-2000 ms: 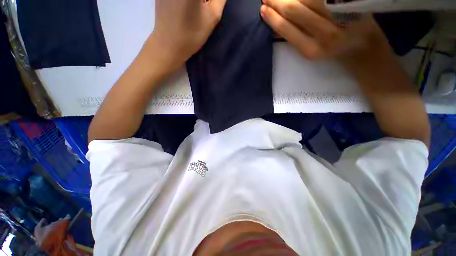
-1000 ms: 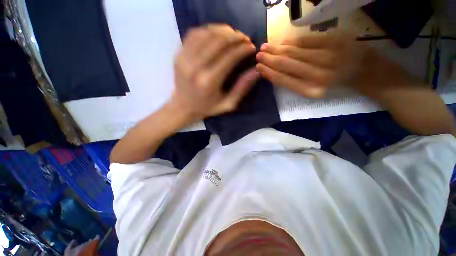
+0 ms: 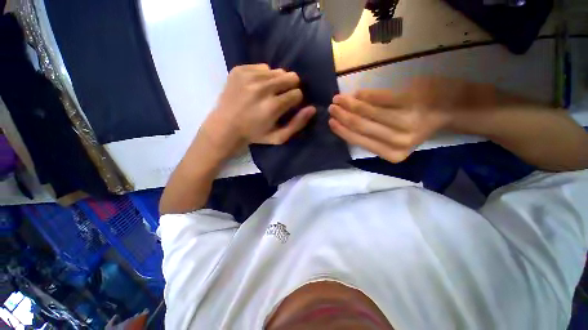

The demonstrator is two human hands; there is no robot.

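A dark garment panel (image 3: pixel 300 155) lies lengthwise in front of me, from the machine at the top down over the table's front edge. My left hand (image 3: pixel 264 106) rests on the panel with curled fingers, thumb and forefinger near each other; whether it pinches cloth cannot be told. My right hand (image 3: pixel 380 122) lies at the panel's right edge, fingers together and extended, fingertips touching the cloth, wrist blurred. The metal presser foot area (image 3: pixel 309 9) shows at the top, over the panel. The needle itself cannot be made out.
The lit machine bed (image 3: pixel 419 38) is at upper right, with dark pieces (image 3: pixel 509 22) beyond it. A dark cut panel (image 3: pixel 113 71) lies at left beside a shiny brown taped strip (image 3: pixel 77 122). Blue baskets (image 3: pixel 122 225) stand below the table. A green-handled tool (image 3: pixel 563 71) lies far right.
The view has shifted, showing more of the machine bed. Both hands have moved down along the panel toward my body, away from the machine. My left hand has moved from the top edge onto the cloth.
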